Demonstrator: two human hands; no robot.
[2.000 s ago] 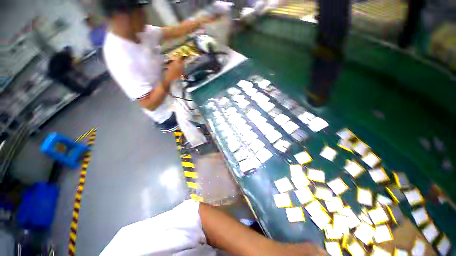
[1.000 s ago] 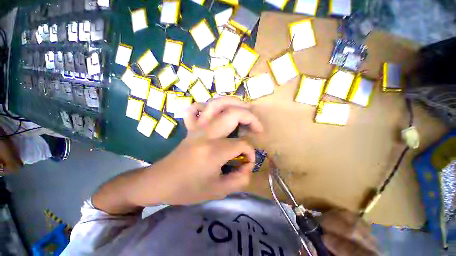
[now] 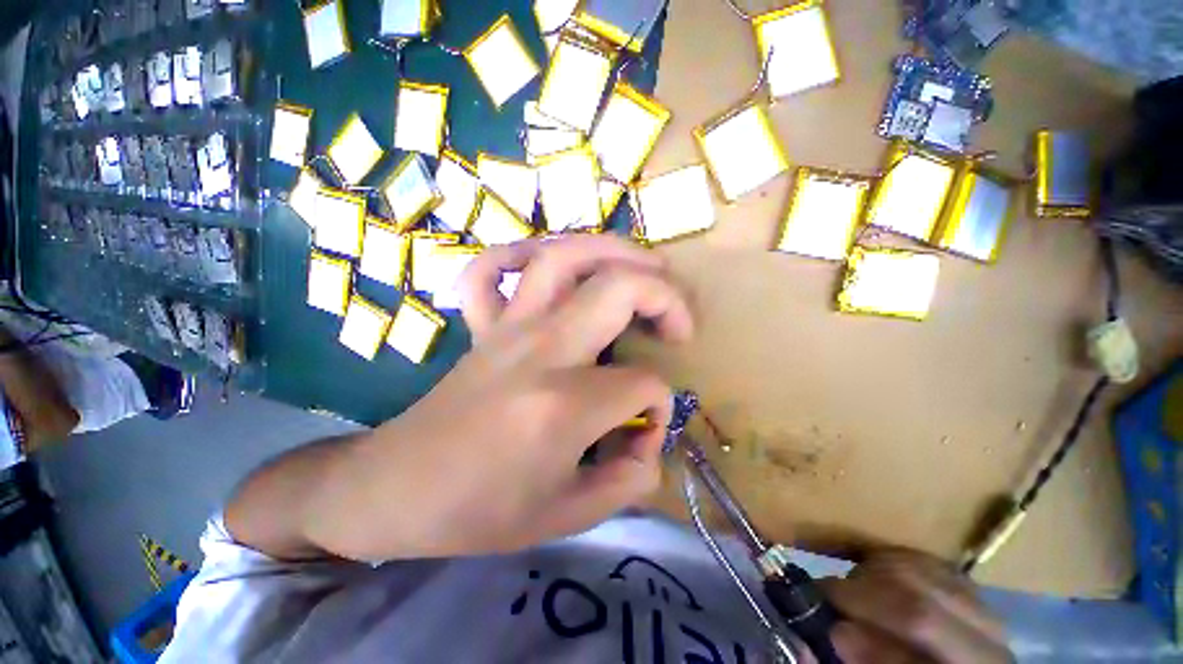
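My left hand is closed around a small circuit board, which sticks out at its fingertips. A yellow edge shows between the fingers, and most of what the hand holds is hidden. My right hand, low and blurred at the bottom edge, holds a soldering iron by its black handle. The iron's metal barrel points up-left, its tip close to the board; I cannot tell if they touch. The thin silvery feed tube runs alongside. Battery cells with yellow edges lie loose above my left hand.
Clear trays with rows of cells stand on the green mat at left. A board cluster lies atop the cardboard. A twisted cable with a pale connector runs down the right, beside a blue-yellow box. Part of a person shows at lower left.
Two seconds ago the view faced the neighbouring worker and trays. Since one second ago it has shifted slightly; my left hand still holds the board, with the iron's tip still close by.
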